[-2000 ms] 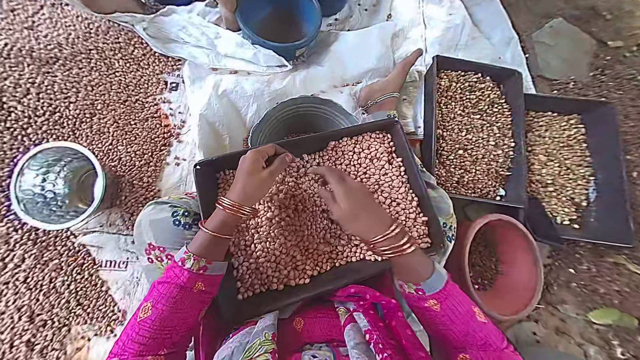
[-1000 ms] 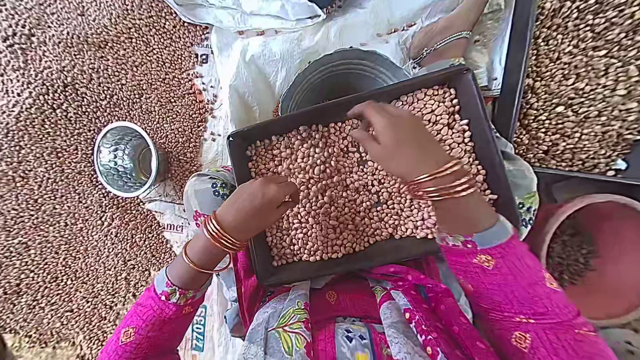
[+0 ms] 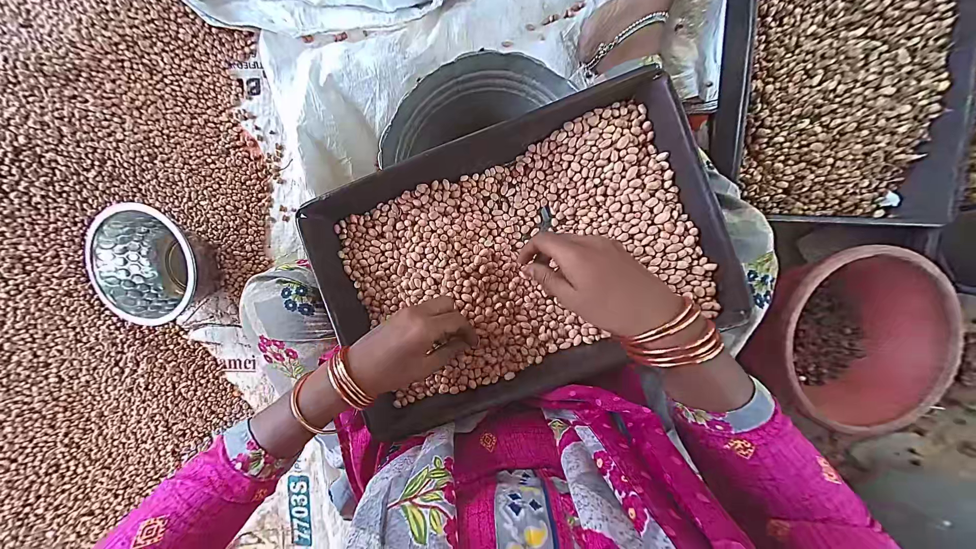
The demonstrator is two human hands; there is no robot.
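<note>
A dark rectangular tray (image 3: 507,149) lies tilted across my lap, filled with light brown nuts or beans (image 3: 450,252). Over its lower left part is my left hand (image 3: 415,343), its fingers curled; whether they pinch anything is not clear. My right hand (image 3: 598,282) is over the middle right of the nuts, thumb and forefinger close together, and I cannot tell if something is between them. A small dark piece (image 3: 544,219) lies on the nuts just above my right fingers.
Similar nuts (image 3: 99,412) are heaped at left, with a metal tumbler (image 3: 141,263) lying on them. A grey bucket (image 3: 473,107) stands behind the tray on white sacking (image 3: 328,114). At right are another filled tray (image 3: 846,99) and a reddish tub (image 3: 877,335) with dark bits.
My right hand has moved down from the tray's upper part toward its middle. My left hand stays over the lower left of the tray.
</note>
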